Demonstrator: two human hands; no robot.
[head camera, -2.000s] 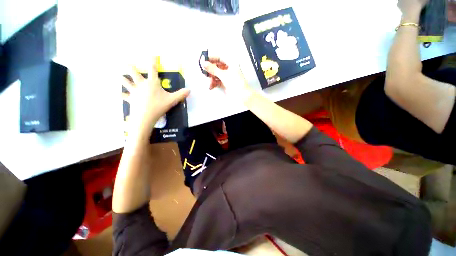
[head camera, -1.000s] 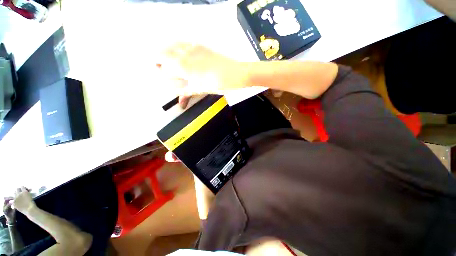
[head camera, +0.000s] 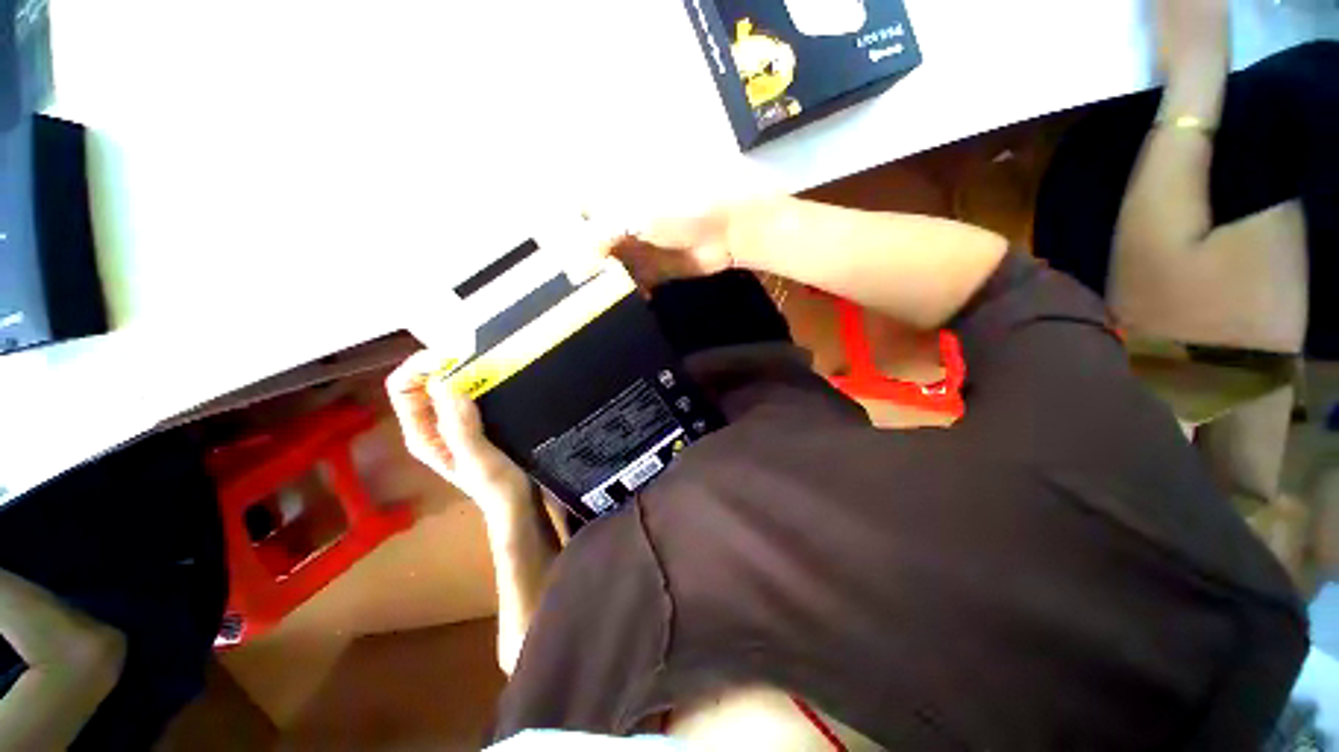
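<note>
A printed black outer box (head camera: 588, 411) is tilted at the table's front edge, its back with small text and white barcode labels facing up. Its far end shows a yellow band and a raised pale and grey flap. A short black strip (head camera: 496, 268), perhaps the plastic hanger, shows just beyond this flap; whether it is attached cannot be told. My left hand (head camera: 455, 434) grips the box's left edge, thumb near the yellow band. My right hand (head camera: 668, 246) is at the box's far right corner, fingertips on the flap's end, partly washed out by glare.
A closed printed box (head camera: 815, 74) lies on the white table (head camera: 294, 191), cut off by the top edge. A plain black box (head camera: 59, 228) stands at the far left. Red stools (head camera: 301, 514) are below. A neighbour's arm (head camera: 1197, 176) is at right; another person's arm (head camera: 59, 646) is lower left.
The outer box has gone from the table to the front edge and been turned back side up. My right hand has moved down from over the table to the box's far corner. The view has shifted.
</note>
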